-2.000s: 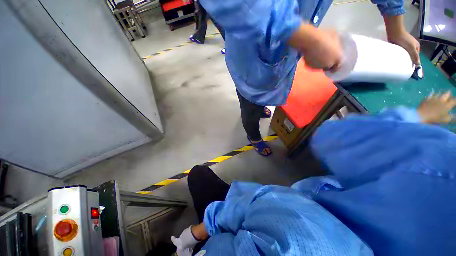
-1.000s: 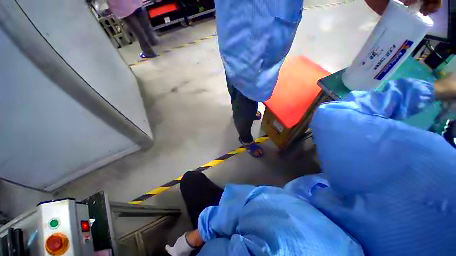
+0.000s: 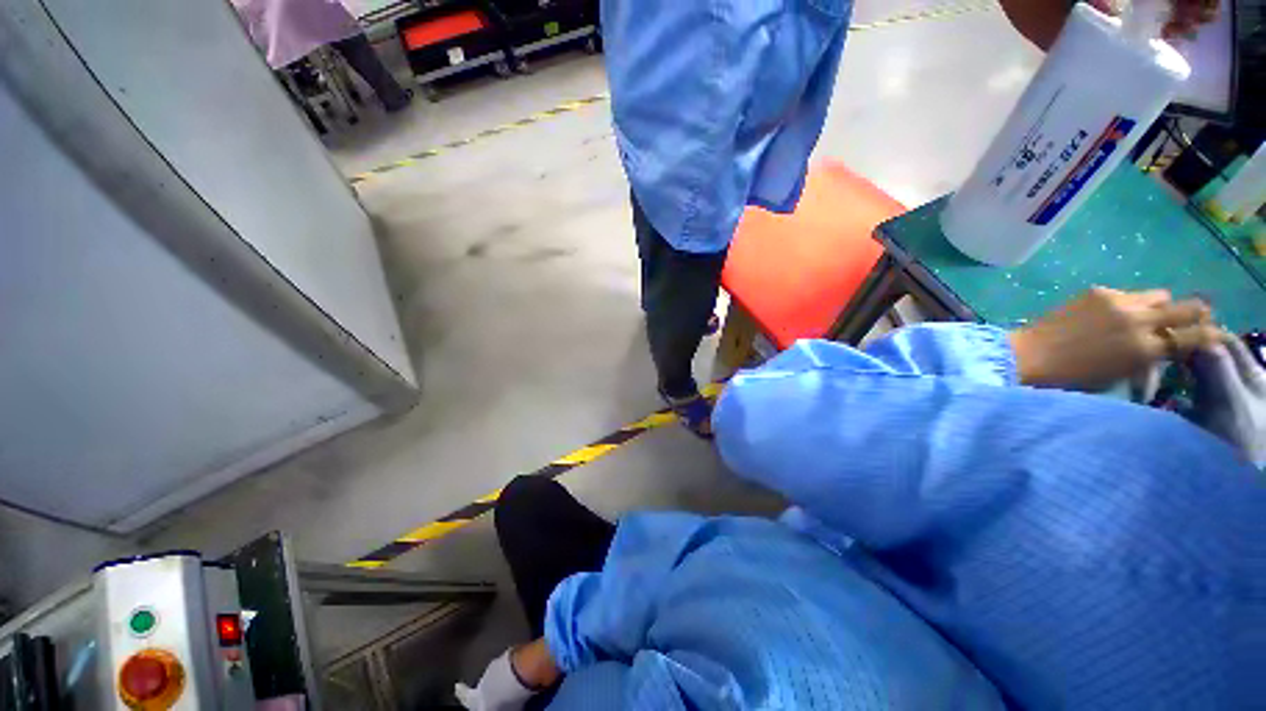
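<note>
My left hand [image 3: 497, 686] is small at the bottom edge in a white glove, below a blue sleeve cuff. It is cut off by the edge, so its grip is unclear. I do not see my right hand. A large white bottle [image 3: 1034, 153] with blue-dark print leans on the green-topped bench [image 3: 958, 264]. Another person's hand grips its top. Closer, a blue-sleeved arm, seemingly a co-worker's, reaches over the bench. Its bare hand [image 3: 1104, 338] touches something small beside a white-gloved hand; the item is mostly hidden.
A control panel [image 3: 150, 632] with a red emergency stop is at lower left. A large pale housing [image 3: 181, 292] fills the left. A red-orange sheet [image 3: 798, 257] lies on a carton beside the bench. A person in blue stands behind; another in pink is farther back.
The white bottle has gone from lying sideways to leaning near upright. The near co-worker's elbow has moved left and down, and the bare hand now meets a gloved hand. The view has shifted slightly.
</note>
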